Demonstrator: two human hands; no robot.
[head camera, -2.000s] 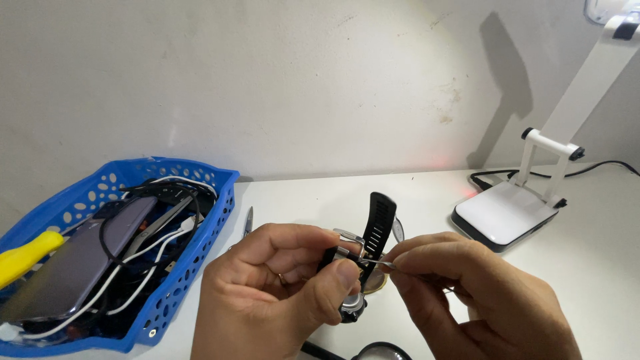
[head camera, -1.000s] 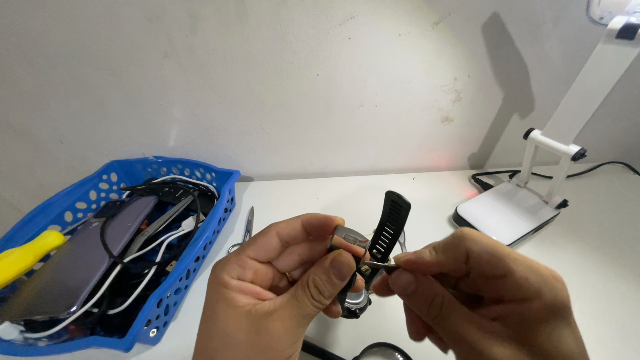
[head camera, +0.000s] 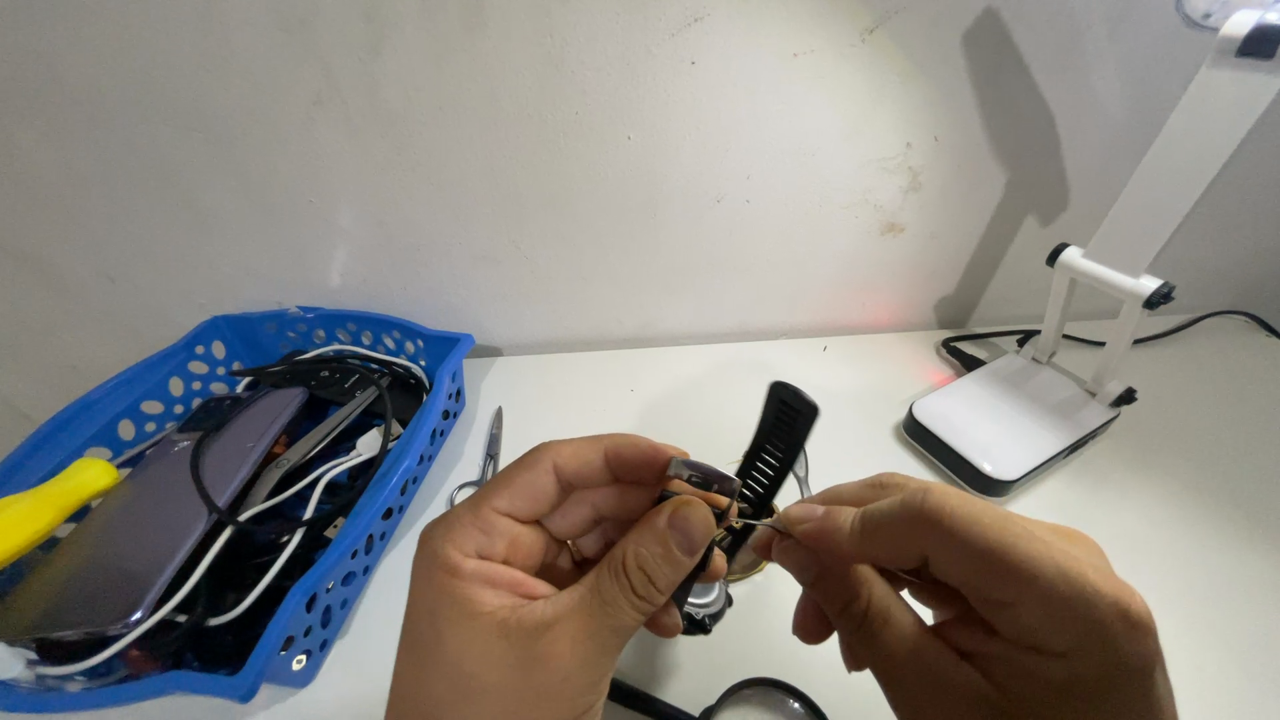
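Observation:
My left hand (head camera: 580, 570) grips a wristwatch by its metal clasp (head camera: 703, 477), between thumb and fingers. The black slotted watch strap (head camera: 775, 440) stands up to the right of the clasp. Below the fingers part of the watch case (head camera: 706, 603) shows; the rest is hidden. My right hand (head camera: 940, 580) pinches a thin metal tool (head camera: 762, 523), its tip at the edge of the clasp. What the tool is exactly cannot be told, as the fingers cover most of it.
A blue plastic basket (head camera: 370, 560) at left holds a phone (head camera: 215, 500), cables, scissors and a yellow handle (head camera: 55, 505). Small scissors (head camera: 490, 455) lie beside it. A magnifying glass (head camera: 765, 700) is at the bottom edge. A white desk lamp (head camera: 1010, 420) stands at right.
The clasp and strap in my left hand have tilted a little. My right hand stays close to them with the thin tool.

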